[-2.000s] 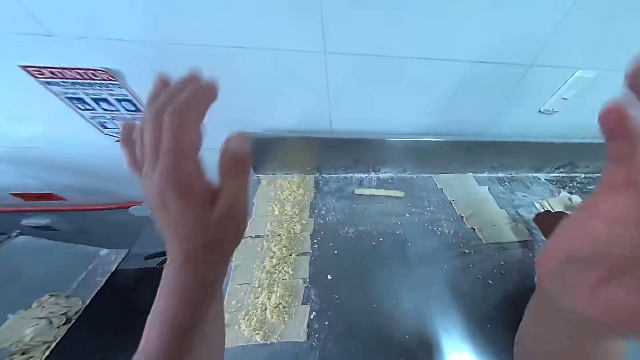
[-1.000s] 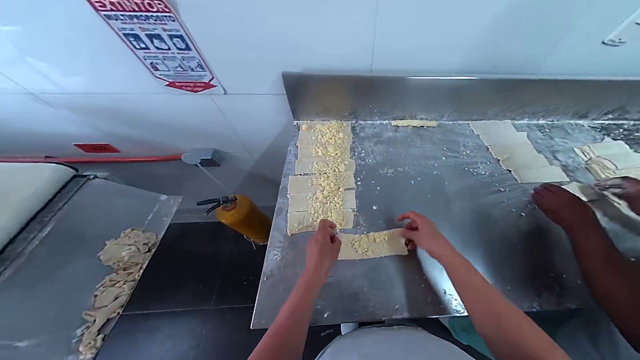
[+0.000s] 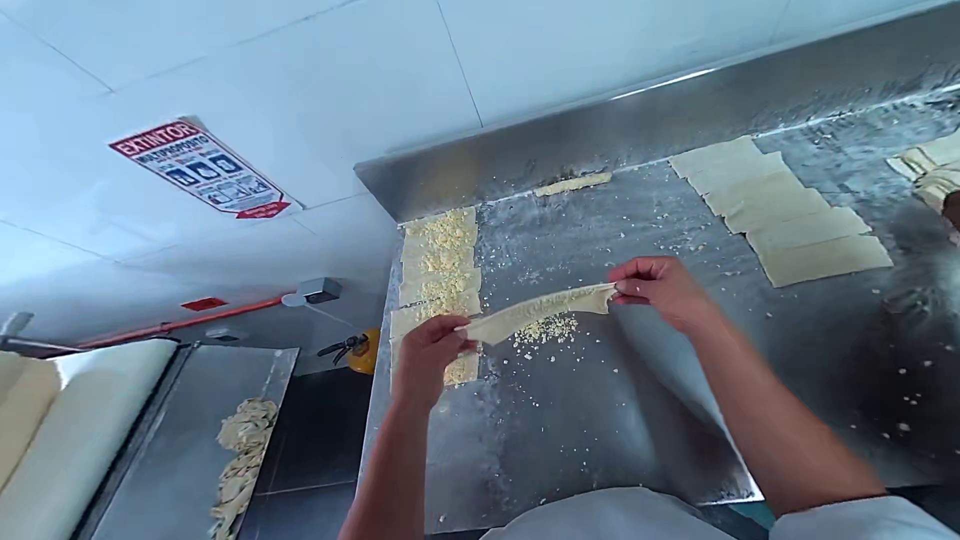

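Observation:
A strip of dough (image 3: 536, 309) is stretched between my two hands above the metal table. My left hand (image 3: 433, 346) pinches its left end, next to the column of overlapping dough pieces topped with grated cheese-like crumbs (image 3: 446, 255). Its right end is pinched by my right hand (image 3: 656, 289). Under the strip, a small heap of the same crumbs (image 3: 551, 330) lies on the metal. One thin dough roll (image 3: 574, 184) rests along the foot of the backsplash. Overlapping plain dough sheets (image 3: 780, 214) lie farther right.
The steel table (image 3: 570, 420) meets a raised backsplash (image 3: 525, 154). More dough pieces (image 3: 934, 169) and part of another person's hand (image 3: 952, 206) are at the right edge. At left are a yellow fire extinguisher (image 3: 364, 351), dough scraps (image 3: 244, 450) on another surface, and a wall sign (image 3: 202, 169).
The strip lay on the table with crumbs on it one second ago; both hands now hold it raised, with crumbs beneath. Two seconds ago both hands were up and empty. The view has shifted.

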